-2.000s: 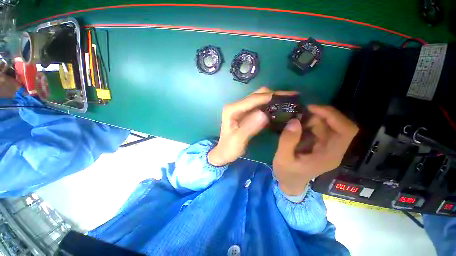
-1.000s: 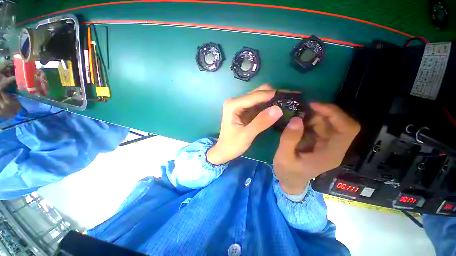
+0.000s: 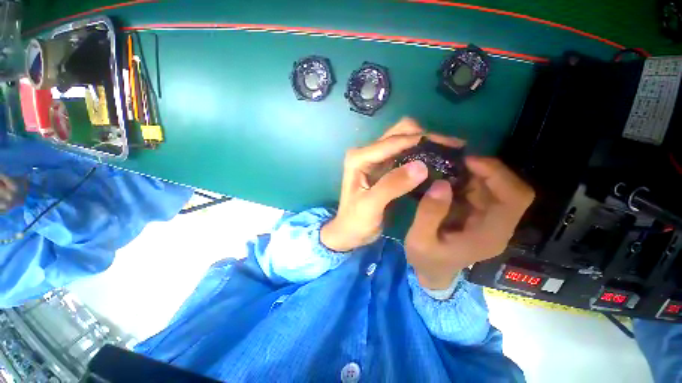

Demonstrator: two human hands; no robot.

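A black watch head [image 3: 432, 166] is held up between my two hands, over the green mat near its front edge. My left hand [image 3: 374, 183] grips its left side, with the thumb on the face. My right hand [image 3: 471, 213] grips its right side, with the thumb at the lower face. Fingers hide its sides and back. Three more black watch heads lie face up on the mat: one on the left [image 3: 312, 78], one in the middle [image 3: 368, 88] and one on the right [image 3: 464, 72].
A black fixture [image 3: 576, 239] with red digit displays [image 3: 523, 277] stands at right. A metal tray [image 3: 120, 90] with red and yellow items is at left, with thin sticks [image 3: 137, 93] beside it. Another person's blue sleeve [image 3: 97, 209] is at far left. A further dark piece [image 3: 671, 19] shows at top right.
The held watch head has tilted a little, and my left hand has shifted slightly right. Its thumb has moved onto the face. The neighbouring person's hand has moved away from the tray. The view has shifted slightly.
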